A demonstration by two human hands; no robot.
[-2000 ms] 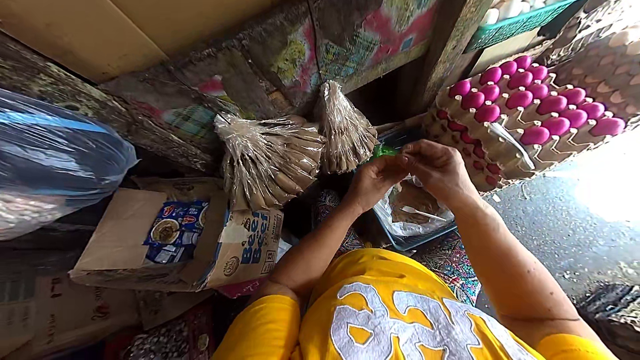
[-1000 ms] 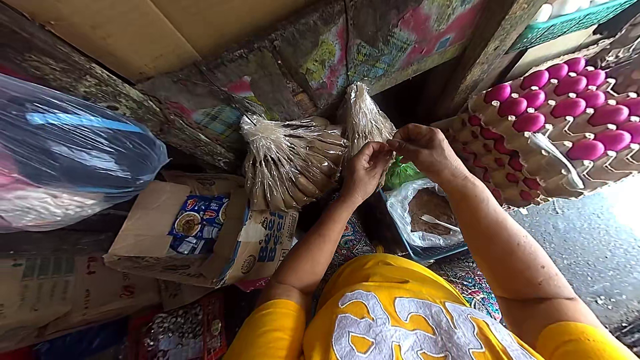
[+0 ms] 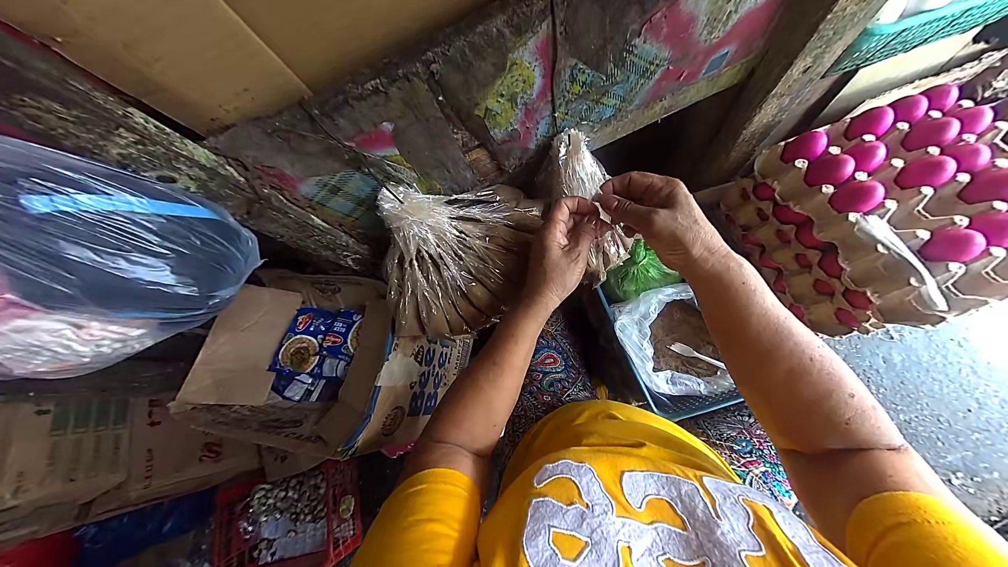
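My left hand (image 3: 565,246) and my right hand (image 3: 654,216) meet fingertip to fingertip in front of a hanging bunch of small clear plastic packets (image 3: 581,169) with brown contents. Whether the fingers pinch a part of that bunch or something thin is too small to tell. Left of my hands hangs a larger bunch of such packets (image 3: 453,260), fanned out from a gathered top. Below my right hand a green plastic bag (image 3: 639,273) lies in a blue basket (image 3: 669,413). Beside it, an open clear bag holds brown powder (image 3: 683,337) with a white plastic spoon (image 3: 697,355).
Trays of pink eggs (image 3: 854,197) are stacked at the right. An open cardboard box (image 3: 236,346) with blue packets (image 3: 315,350) stands at the left, below a large filled plastic bag (image 3: 118,260). A red crate (image 3: 354,504) sits low. A painted wooden wall (image 3: 425,118) runs behind.
My hands have moved from above the basket to in front of the smaller hanging bunch. The green bag, earlier by my fingers, now lies in the basket.
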